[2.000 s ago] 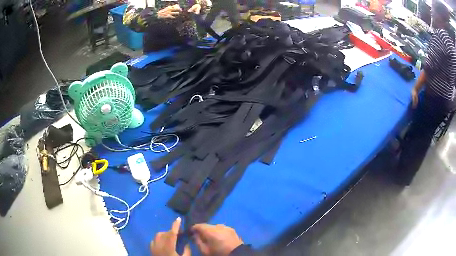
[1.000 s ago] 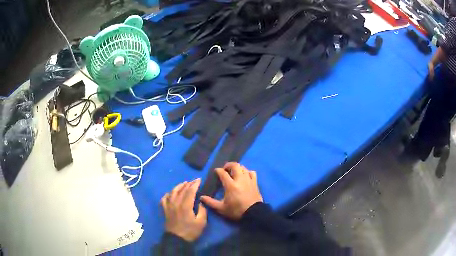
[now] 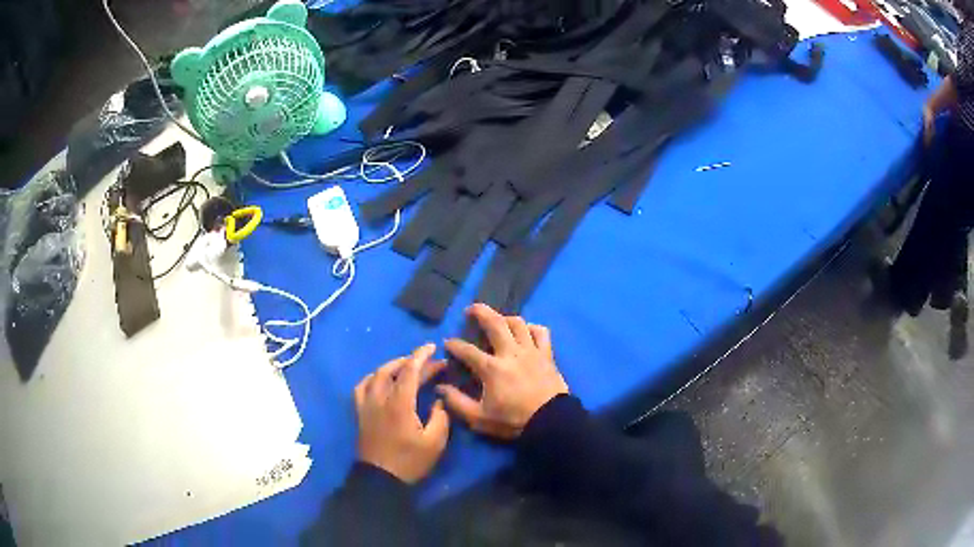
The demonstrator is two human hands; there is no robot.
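A black strap [image 3: 517, 280] runs from the heap towards me over the blue table cover, and its near end is between my hands. My left hand [image 3: 402, 415] has its thumb and fingertips at the left edge of this end. My right hand [image 3: 511, 374] lies over the strap from the right, fingers bent, thumb pointing at my left thumb. Both hands seem to pinch the strap end, which the fingers mostly hide. Another strap end [image 3: 429, 291] lies flat just beyond. The strap pile [image 3: 534, 118] spreads behind.
A mint green fan [image 3: 256, 94], white controller [image 3: 333, 222] with cable, and yellow-handled tool [image 3: 244, 222] are at left. A white board [image 3: 160, 427] bears a brown strip [image 3: 135, 280]. Bagged black goods [image 3: 43, 256] lie far left. A person [image 3: 940, 203] stands at right.
The view has tilted down since two seconds ago. My hands have come fully into view around the strap end. Over the last second they have shifted only slightly, staying close together.
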